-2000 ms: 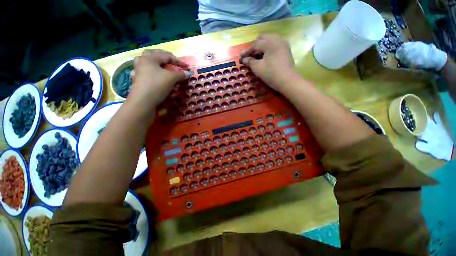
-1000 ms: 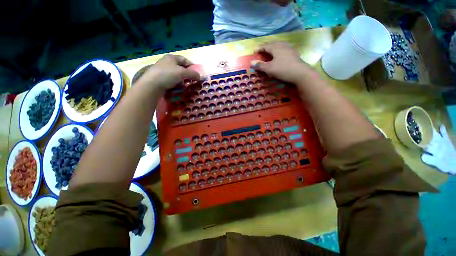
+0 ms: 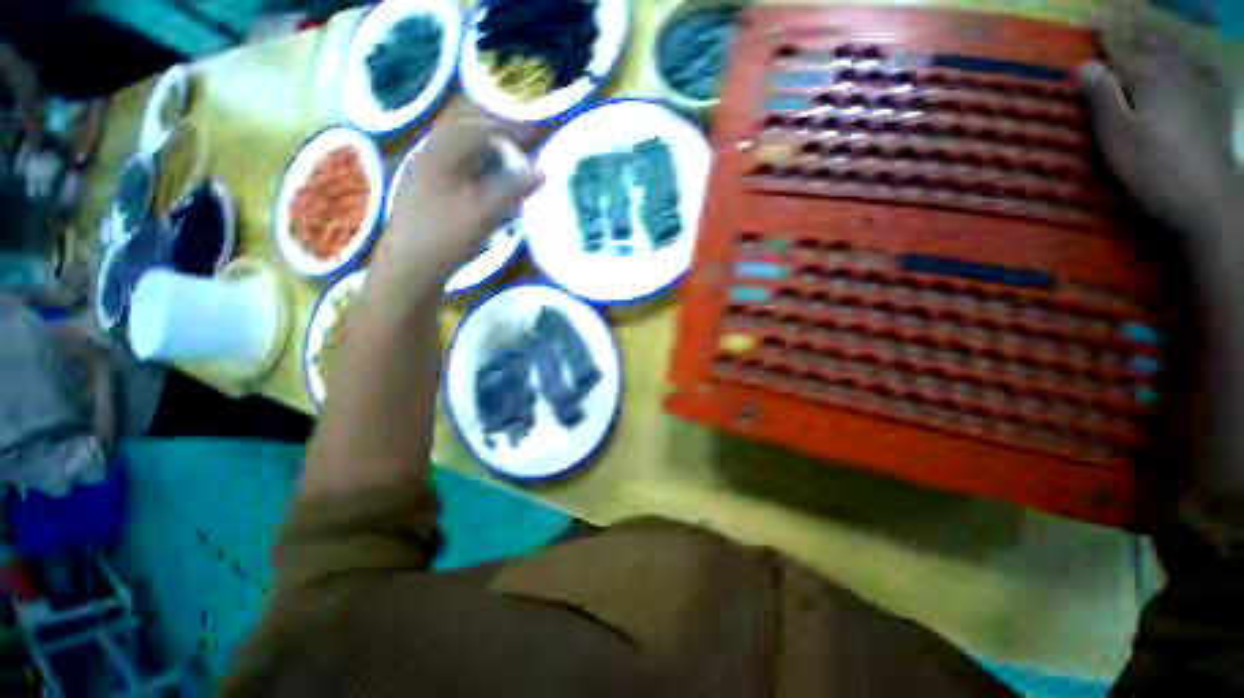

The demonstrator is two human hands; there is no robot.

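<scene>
The red-orange loading tray (image 3: pixel 873 225), with two banks of round holes, fills the right side. Black strips, grey-green, blue-grey and yellow pieces sit in some slots. My right hand (image 3: pixel 1166 130) holds its far right edge, thumb on top and other fingers partly hidden. My left hand (image 3: pixel 457 191) is blurred, over a plate of blue-grey pieces (image 3: pixel 491 252) that it partly covers; whether its fingers hold anything is unclear. Grey-green bars lie on the plate (image 3: pixel 549 259) beside the tray. Blue-grey wide pieces lie on the near plate (image 3: pixel 529 461).
Orange pieces (image 3: pixel 330 205), dark green pieces (image 3: pixel 403 62) and black strips over yellow pieces (image 3: pixel 535 38) lie on plates. A bowl of green pieces (image 3: pixel 699 52) stands behind the tray's left corner. A white cup (image 3: pixel 205 321) and more bowls stand far left. My left forearm partly hides another plate.
The view has turned left, shifting the tray rightward in the picture. My left hand has left the tray's far edge and moved over the plates. My right hand remains at the tray.
</scene>
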